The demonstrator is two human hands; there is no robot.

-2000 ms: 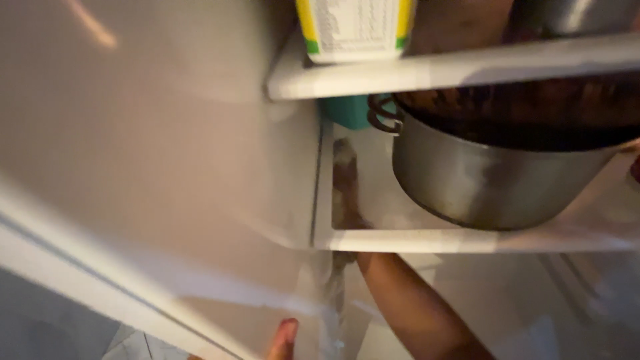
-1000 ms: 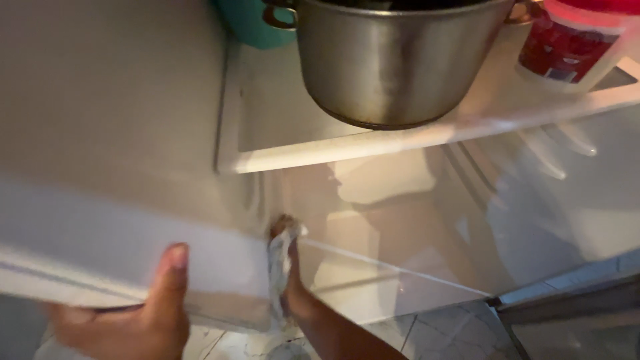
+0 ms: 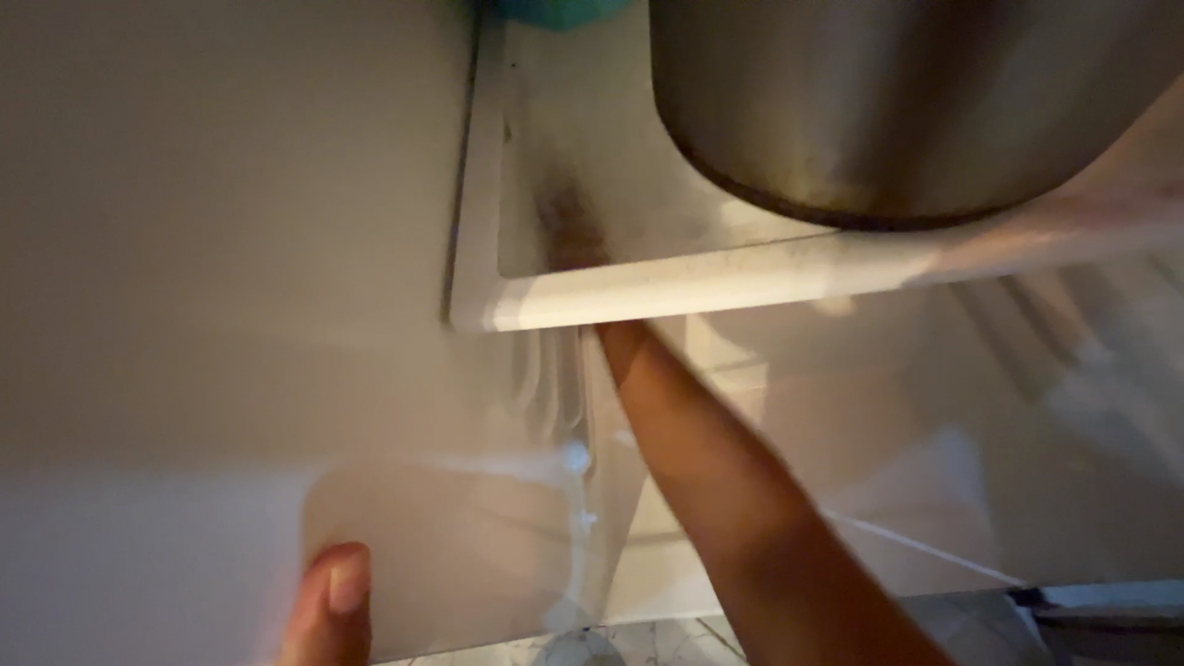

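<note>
My right forearm reaches up under the white-edged fridge shelf (image 3: 703, 287). Through the clouded shelf panel my right hand (image 3: 569, 217) shows only as a dark blur, so its fingers and anything in them cannot be made out. At the lower left, the thumb of my left hand (image 3: 338, 597) lies against the pale fridge side wall (image 3: 231, 370); the rest of that hand is out of view or hidden. A large metal pot (image 3: 888, 111) stands on the shelf, right of my right hand.
Part of a teal container (image 3: 564, 9) shows at the top, behind the shelf's left part. Moulded ridges line the inner wall under the shelf. Marble-patterned floor tiles (image 3: 657, 643) appear at the bottom, and a dark-edged item (image 3: 1101, 620) sits at the lower right.
My right hand, seen one second ago with a pale cloth below the shelf, has moved up beneath the shelf panel. Less of my left hand shows. The view has moved nearer the shelf.
</note>
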